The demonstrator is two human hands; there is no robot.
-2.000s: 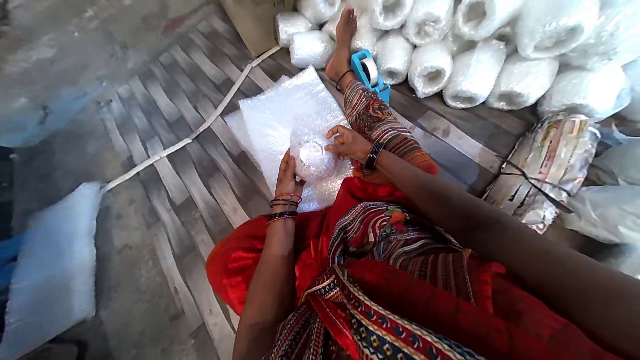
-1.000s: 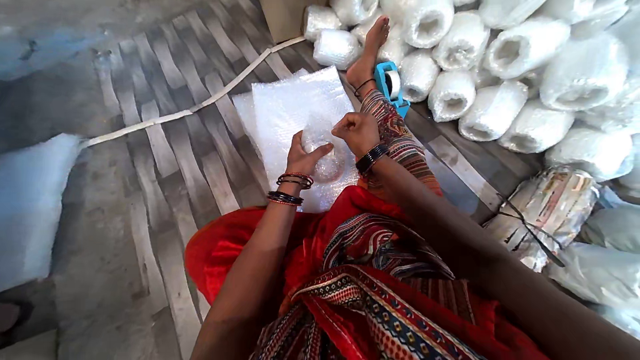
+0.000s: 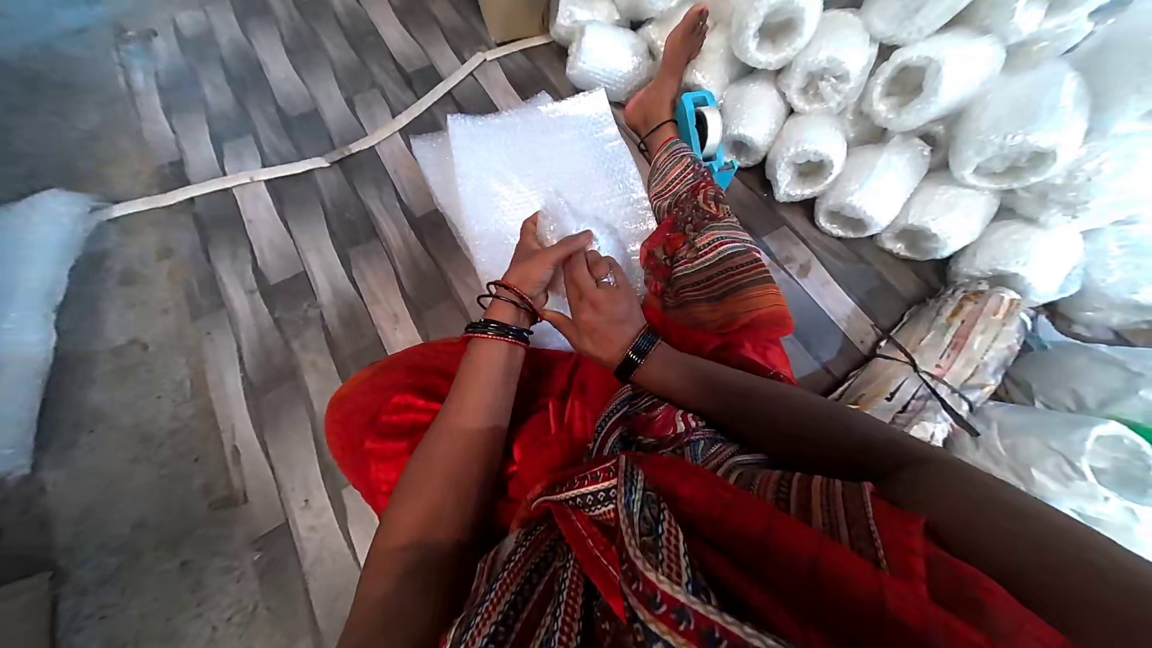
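Note:
My left hand (image 3: 538,263) is closed around the near side of a clear plastic-wrapped bundle (image 3: 576,225), its thumb reaching across toward the other hand. Against the bundle's near edge, my right hand (image 3: 601,301) has its fingers bent and meets the left thumb; what lies under those fingers is hidden. Beneath the bundle, bubble wrap sheets (image 3: 531,144) lie stacked on the floor between my legs. A blue tape dispenser (image 3: 706,135) with a roll of tape stands beside my outstretched foot.
Many rolled bubble wrap bundles (image 3: 846,193) are piled at the upper right. Below them lies a tied bundle of printed sheets (image 3: 945,360), near plastic bags (image 3: 1080,450). A pale strip (image 3: 261,175) crosses the patterned floor mat toward a bubble wrap sheet (image 3: 31,315) at left.
My right hand has come in against the left thumb; a second ago the two hands were apart. The view has shifted somewhat.

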